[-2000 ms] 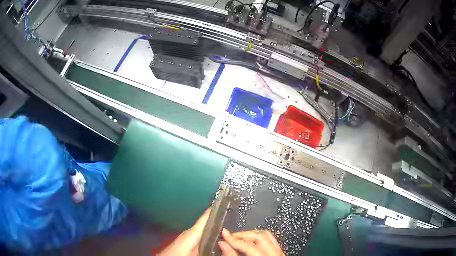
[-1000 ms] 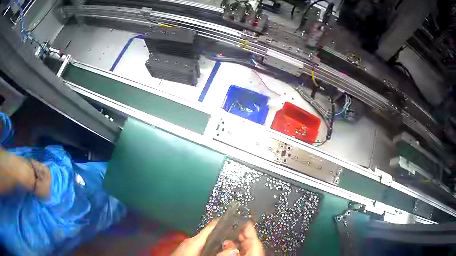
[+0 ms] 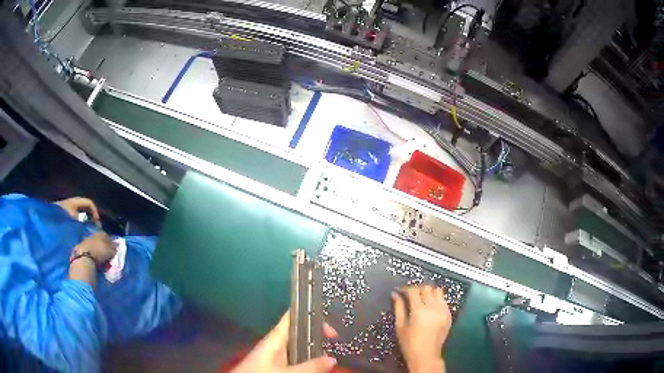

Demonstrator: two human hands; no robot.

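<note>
My left hand [image 3: 273,353] grips a dark, narrow fixture plate [image 3: 306,309] at its lower part and holds it upright, at the left edge of the parts mat. My right hand [image 3: 424,320] is over the right part of the dark parts mat [image 3: 375,288], fingers bent down toward it. Small silver metal parts [image 3: 346,266] lie scattered over the mat. Whether my right fingers hold a part cannot be told.
Beyond the mat runs the green conveyor belt [image 3: 211,146] between pale rails, with carriers [image 3: 451,244] on it. Behind are a blue bin [image 3: 358,154], a red bin [image 3: 429,182] and a dark stack [image 3: 251,91]. A co-worker in blue [image 3: 51,291] sits left of the green mat [image 3: 233,248].
My right hand has left the plate and moved right, over the parts. The plate in my left hand has turned more upright. The co-worker's hands have moved together near a white item.
</note>
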